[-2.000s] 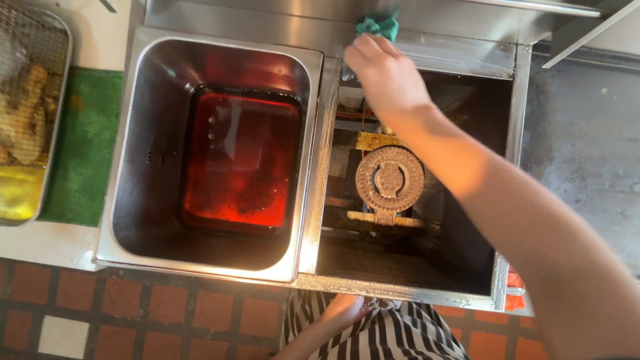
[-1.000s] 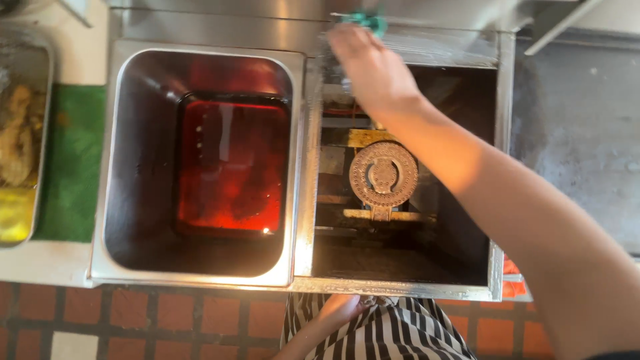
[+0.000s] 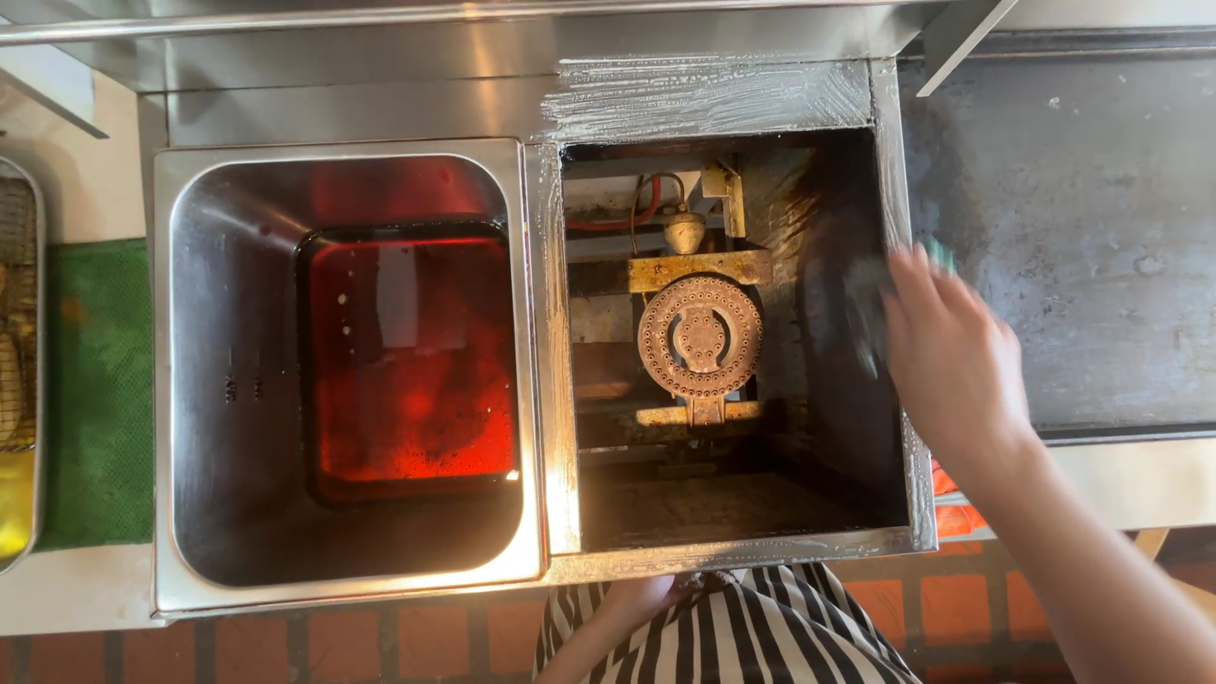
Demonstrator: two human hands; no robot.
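My right hand (image 3: 955,351) grips a green cloth or pad (image 3: 939,255), mostly hidden by the fingers, at the right rim of the open burner well. Whitish, soapy streaks coat the steel frame (image 3: 712,95) behind the well and along its sides. Inside the well sits a rusty round gas burner (image 3: 701,337) on a yellowish bracket (image 3: 698,271). My left hand (image 3: 651,591) rests low by the striped garment (image 3: 722,636), its fingers partly hidden under the front edge. Left of the well, a deep steel pan (image 3: 233,380) holds clear reddish liquid (image 3: 418,361).
A dark flat griddle plate (image 3: 1092,237) lies to the right. At the far left, a tray (image 3: 40,380) with a wire basket stands beside a green mat (image 3: 100,399). A steel rail (image 3: 475,11) crosses the back. Orange cloth (image 3: 955,503) shows beside the front right corner.
My right hand has moved from the back edge of the well to its right rim, still with the green thing. My left hand remains low at the front.
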